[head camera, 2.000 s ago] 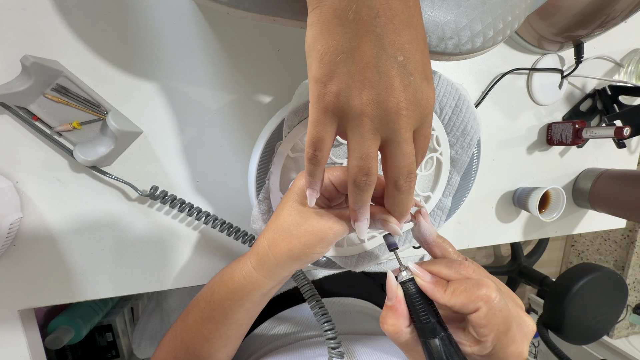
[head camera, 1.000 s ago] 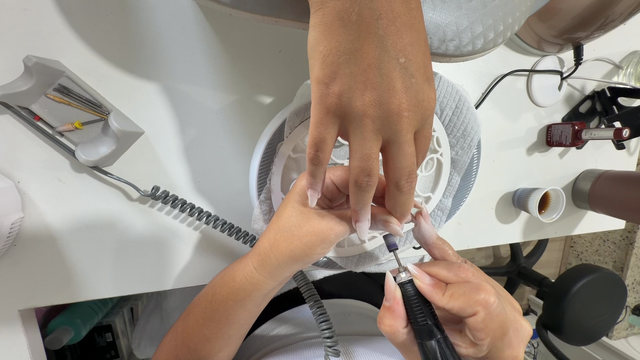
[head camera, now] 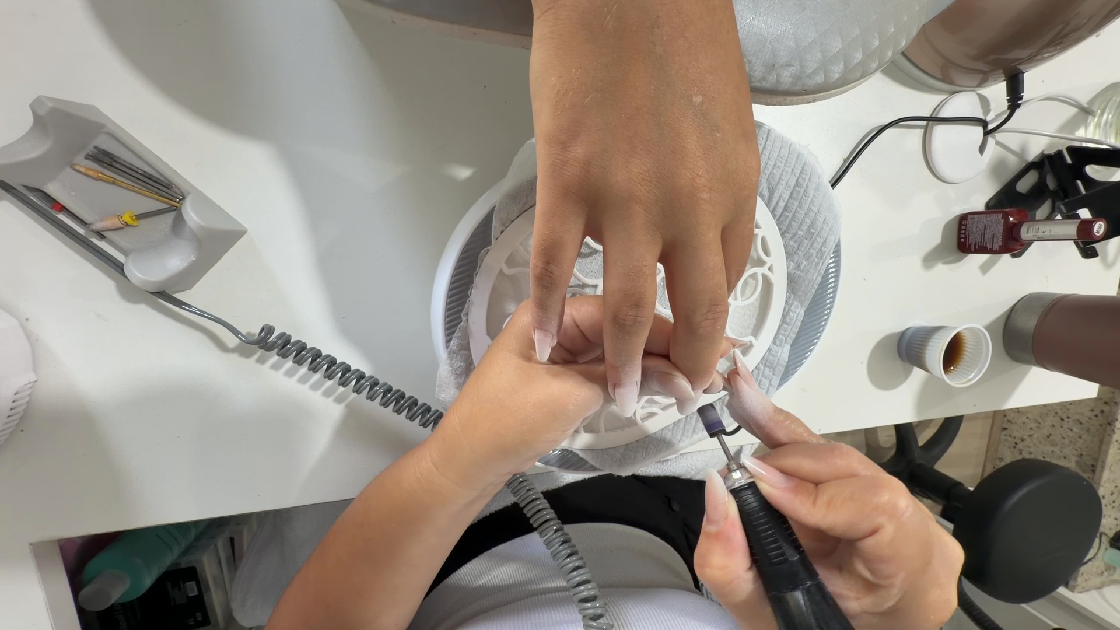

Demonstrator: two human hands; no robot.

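Observation:
Another person's hand (head camera: 647,175) reaches down from the top, palm down, over a round white dust collector (head camera: 455,280) with an openwork grille (head camera: 770,262) and a grey quilted towel (head camera: 801,219). Below it, my left hand (head camera: 542,385) is closed around that person's fingertips. A black electric nail drill (head camera: 779,551) is gripped in my right hand (head camera: 840,516). Its dark sanding-band bit (head camera: 713,420) is at the fingertips, close to a nail; contact cannot be made out. One finger of my right hand reaches up beside the held finger.
At left lies a grey holder (head camera: 201,254) with nail drill bits (head camera: 131,179); a coiled grey cord (head camera: 350,381) crosses the table. To the right are a red nail polish bottle (head camera: 993,232), a cup of dark liquid (head camera: 945,354), a brown tumbler (head camera: 1067,337) and black cables (head camera: 892,131).

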